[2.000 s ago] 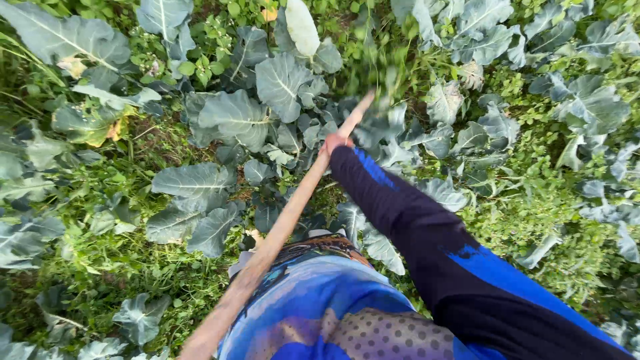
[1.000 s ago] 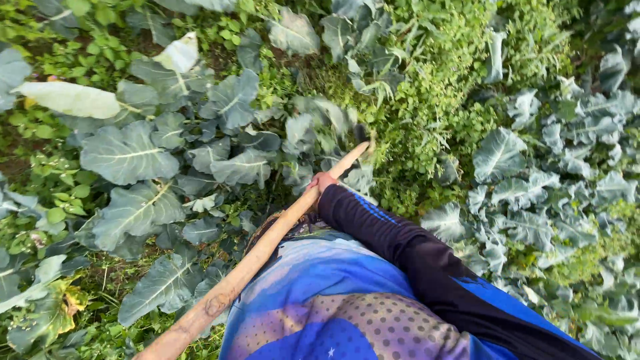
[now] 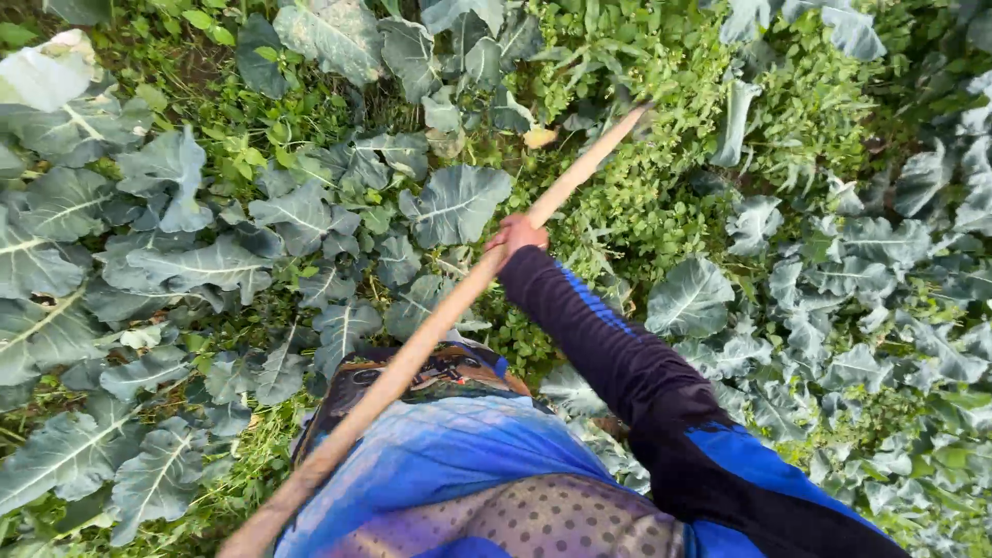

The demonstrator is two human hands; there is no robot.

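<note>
My right hand (image 3: 521,239), in a dark sleeve with blue patches, is closed around a long wooden handle (image 3: 422,341). The handle slants from the lower left, across the front of my body, to the upper right. Its far end is among low green weeds (image 3: 620,201); a dark, blurred bit shows there, too hidden among the leaves to name. My left hand is not in view. Broad blue-green brassica leaves (image 3: 457,203) lie just left of my right hand.
Brassica plants (image 3: 201,267) grow thickly on the left, and more brassica plants (image 3: 860,279) on the right. Leafy weeds fill the strip between them. A yellowed leaf (image 3: 540,138) lies near the handle's far part. My clothed body is at the bottom centre.
The view has shifted over the plants. The handle's far end now reaches into the weed strip, farther from my body, with my right hand still around the handle.
</note>
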